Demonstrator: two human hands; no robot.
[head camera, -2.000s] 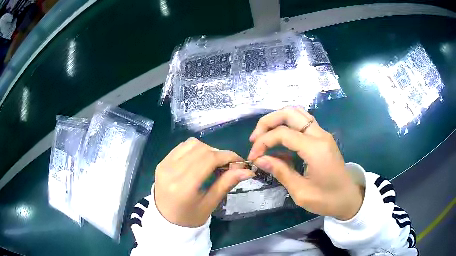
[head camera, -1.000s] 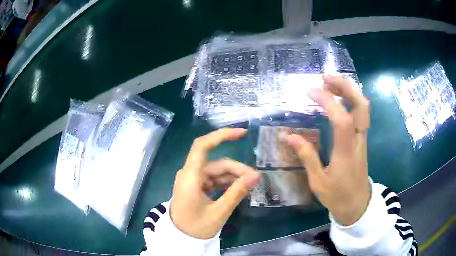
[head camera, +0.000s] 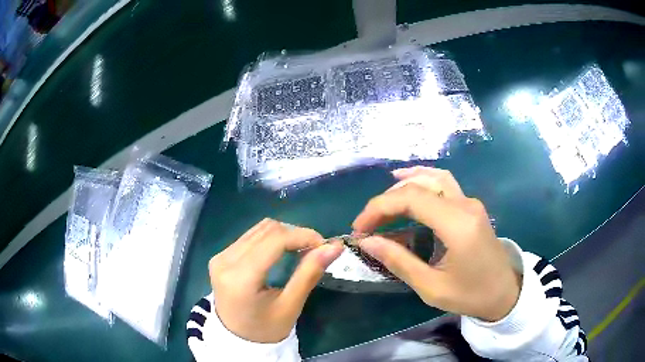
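A clear plastic bag with a dark panel in it (head camera: 357, 272) is held low in front of me, tilted, with white glare on its face. My left hand (head camera: 265, 276) pinches its upper edge between thumb and index finger. My right hand (head camera: 442, 251) pinches the same edge just beside the left fingertips. The fingers hide much of the bag and its right part. The main stack of bagged panels (head camera: 290, 138) lies ahead of my hands, shiny, with dark rectangles in rows.
Two overlapping larger filled bags (head camera: 148, 244) lie at the left. A smaller pile of bagged panels (head camera: 583, 127) lies at the right beside a bright lamp reflection. A pale rail (head camera: 191, 113) curves behind the stack and meets an upright post (head camera: 375, 21). The surface is glossy dark green.
One second ago both hands were apart over a two-part bagged panel lying below the stack. Now the fingertips have come together on a bag edge. The view has shifted slightly.
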